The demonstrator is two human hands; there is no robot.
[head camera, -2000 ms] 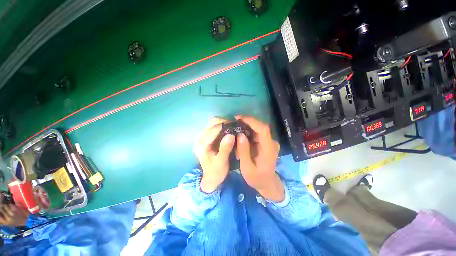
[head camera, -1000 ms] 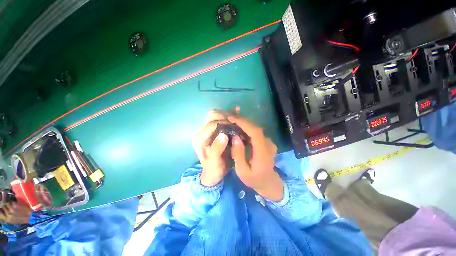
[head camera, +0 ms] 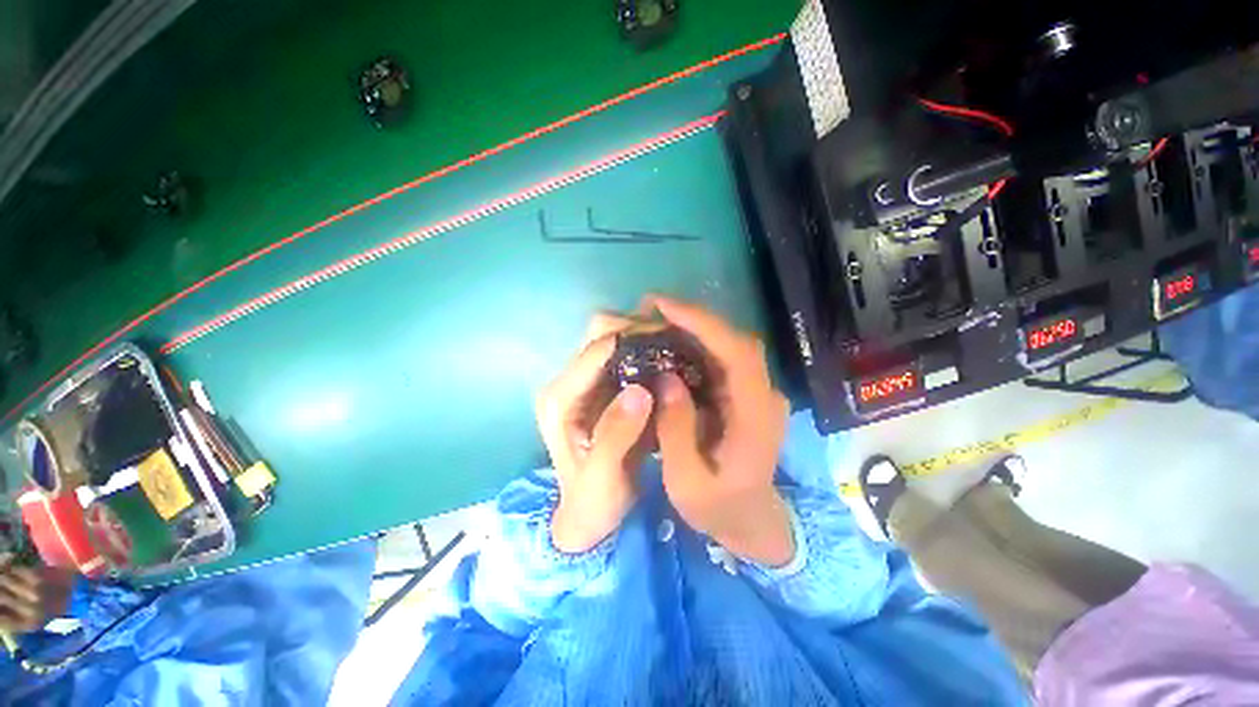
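Note:
A small dark round assembly [head camera: 655,362] with shiny bits on its face is held between both hands above the teal bench strip, near its front edge. My left hand [head camera: 591,439] holds its left side, with the thumb on the near edge. My right hand [head camera: 725,428] wraps around its right side, with the thumb beside the left thumb. Both hands are bare. The fingers hide the underside and sides of the assembly.
Similar assemblies [head camera: 384,90] sit spaced on the dark green belt. Two hex keys [head camera: 615,236] lie on the bench. The black test fixture [head camera: 815,345] with red displays stands right. A parts tray [head camera: 207,477] is at left. Another person's hand [head camera: 31,597] shows at lower left; another person's legs are at right.
The assembly's face is turned more into view, and my right fingers have shifted around it. The view has moved slightly, and the belt pieces appear a little higher in the picture.

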